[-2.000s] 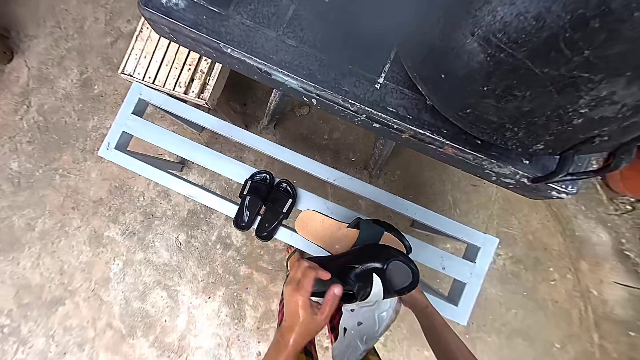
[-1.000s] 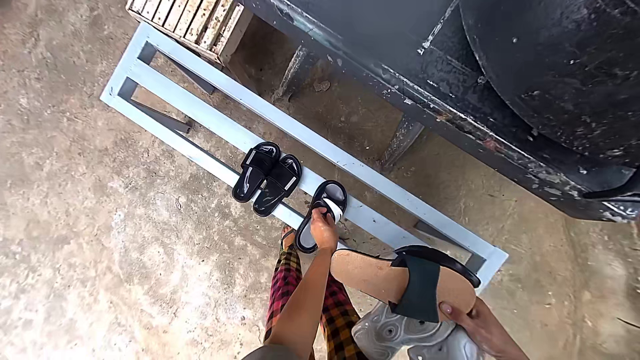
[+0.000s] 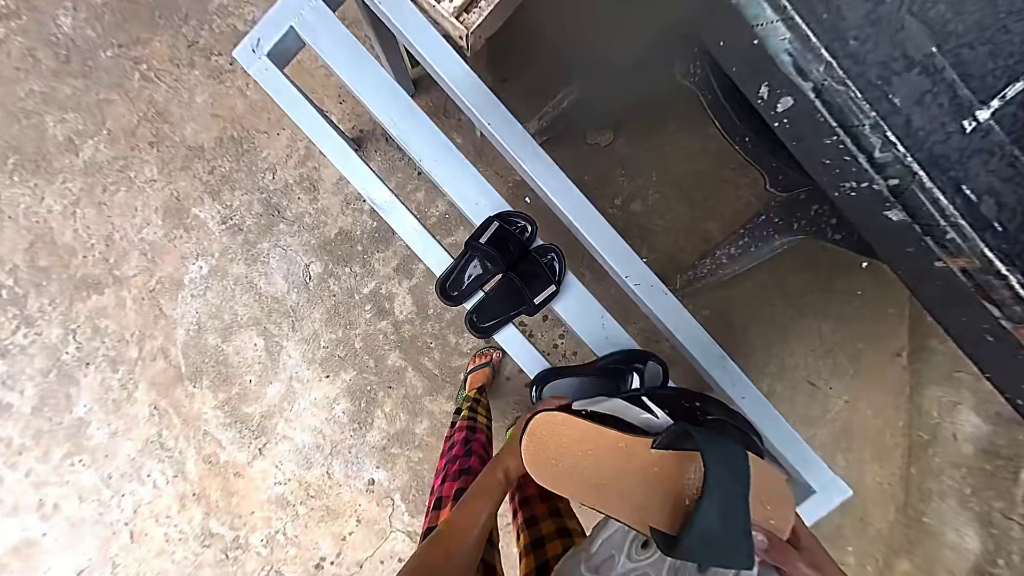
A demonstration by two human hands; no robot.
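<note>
A tan-insoled slide sandal with a dark green strap is in my right hand, gripped at its lower right end. Partly behind it is a black slide sandal with a white strap mark. My left hand is closed at the left end of these sandals, its fingers largely hidden; it seems to hold the black one. Just beyond, another black slide rests on the pale blue metal rack. Farther up the rack lie two glossy black slides, side by side. Grey translucent footwear shows below the tan sandal.
A large black worn metal object stands at the upper right. A slatted wooden piece is at the top. My foot in a flip-flop is beside the rack on the concrete floor.
My left hand has left the black slide on the rack and come to the sandals near my right hand. A black slide with a white mark now shows behind the tan one. The view has turned.
</note>
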